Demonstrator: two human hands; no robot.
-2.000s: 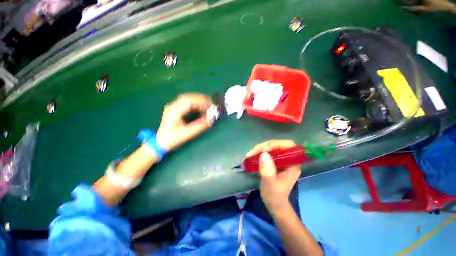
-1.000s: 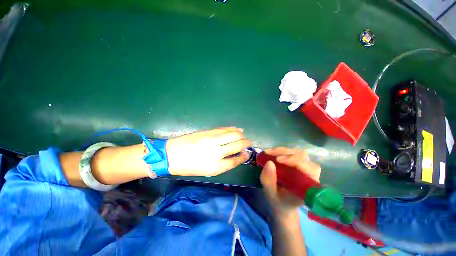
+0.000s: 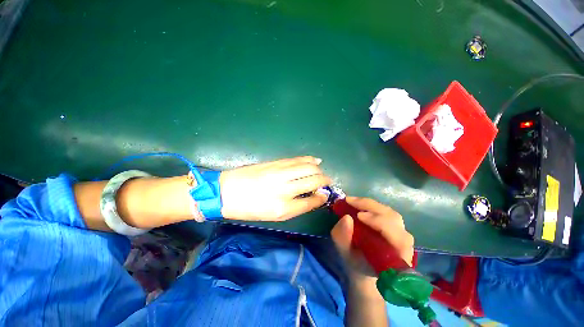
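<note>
My left hand (image 3: pixel 275 190), with a blue strap on its wrist, pinches a small round circuit board (image 3: pixel 330 194) at the near edge of the green bench. My right hand (image 3: pixel 374 233) is shut around the red glue syringe (image 3: pixel 373 243). The green cap (image 3: pixel 405 287) at its rear points down and right, towards my body. The syringe's front end is at the board. Its dark tip is mostly hidden, so I cannot tell whether it touches the board.
The red bin (image 3: pixel 474 137) holds white tissue, with a crumpled white tissue (image 3: pixel 394 113) at its left. The black dispensing controller (image 3: pixel 542 179) shows a red light at the right. Two round boards lie at the far right (image 3: pixel 476 48) and beside the controller (image 3: pixel 478 207). A clear hose loops behind.
Since the oldest frame, the view has turned down and my hands have come together, board against syringe front. Over the last second, the syringe's green rear end has swung slightly down and left.
</note>
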